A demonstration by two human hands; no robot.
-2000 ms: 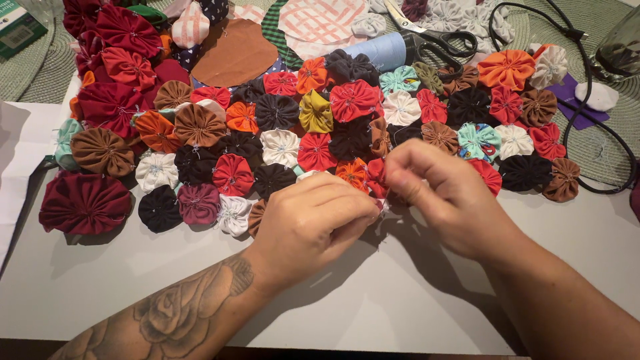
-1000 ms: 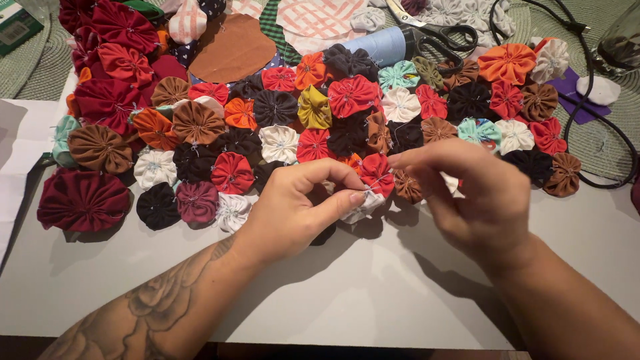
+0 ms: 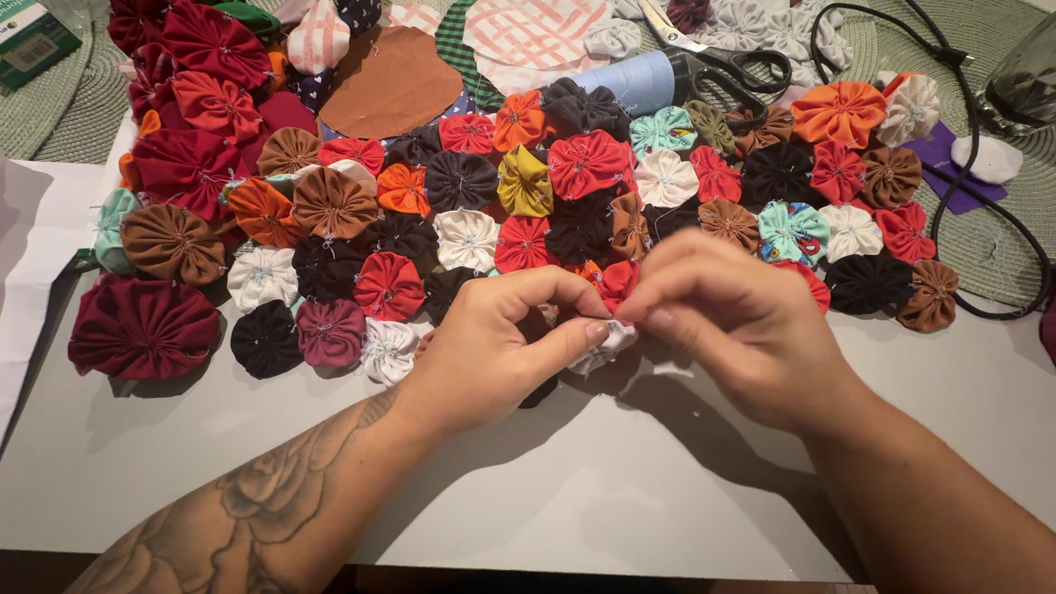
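Gathered fabric yo-yos in many colours lie joined across the white tabletop (image 3: pixel 528 503). At the front edge of this patchwork, my left hand (image 3: pixel 503 346) pinches a white fabric yo-yo (image 3: pixel 606 348) between thumb and forefinger, just below a red yo-yo (image 3: pixel 619 285). My right hand (image 3: pixel 734 330) meets it there, its thumb and forefinger closed together at the fabric's edge; whether a needle or thread is between them cannot be made out. A large maroon yo-yo (image 3: pixel 147 328) lies at the front left corner.
Behind the patchwork are a blue thread spool (image 3: pixel 631 82), black-handled scissors (image 3: pixel 734 74), a brown fabric piece (image 3: pixel 392 82) and pale yo-yos (image 3: pixel 742 25). A black cord (image 3: pixel 965 99) loops at the right, near a glass (image 3: pixel 1023 82). White paper (image 3: pixel 49 214) lies left.
The right hand has moved out to the right, then back in to meet the left at the white yo-yo. The left hand has come to hold that yo-yo in plain sight.
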